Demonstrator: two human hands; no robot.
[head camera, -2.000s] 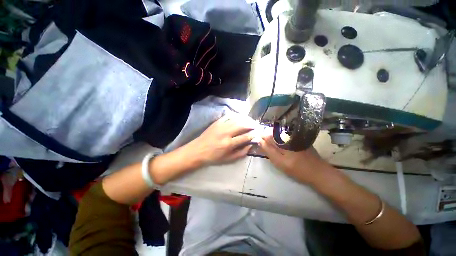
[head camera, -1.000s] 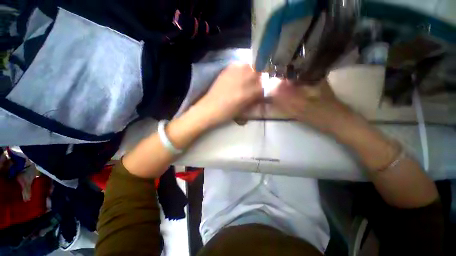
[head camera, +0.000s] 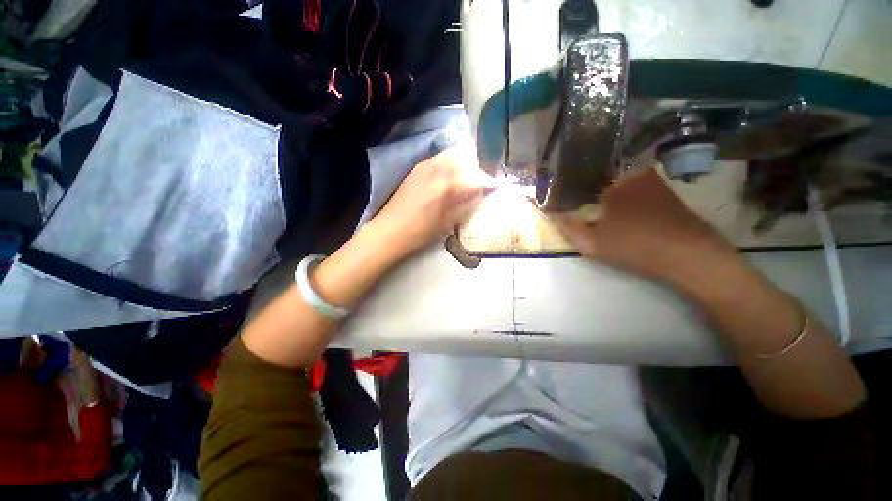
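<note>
The white sewing machine head (head camera: 724, 29) with a blue-green stripe stands at the upper right, with a shiny curved metal guard (head camera: 590, 117) at its front. Lamp glare covers the needle area. My left hand (head camera: 430, 205) lies left of the glare with fingers bent, beside pale grey fabric (head camera: 391, 157) that joins black cloth (head camera: 323, 196). Its fingertips are lost in the glare, so its grip is unclear. My right hand (head camera: 641, 225) is right of the needle area, below the guard, fingers bent and blurred. Whether it holds anything is unclear.
A heap of black and pale grey pieces (head camera: 176, 196) lies at the left, with red fabric (head camera: 54, 421) below it. A white strip (head camera: 831, 264) hangs at the right by dark thread tails (head camera: 807, 171). The white table edge (head camera: 430, 328) runs before my lap.
My hands have moved apart: the left is a little left of the needle area, the right farther right. A glare-lit patch of machine bed now shows between them. The view has shifted.
</note>
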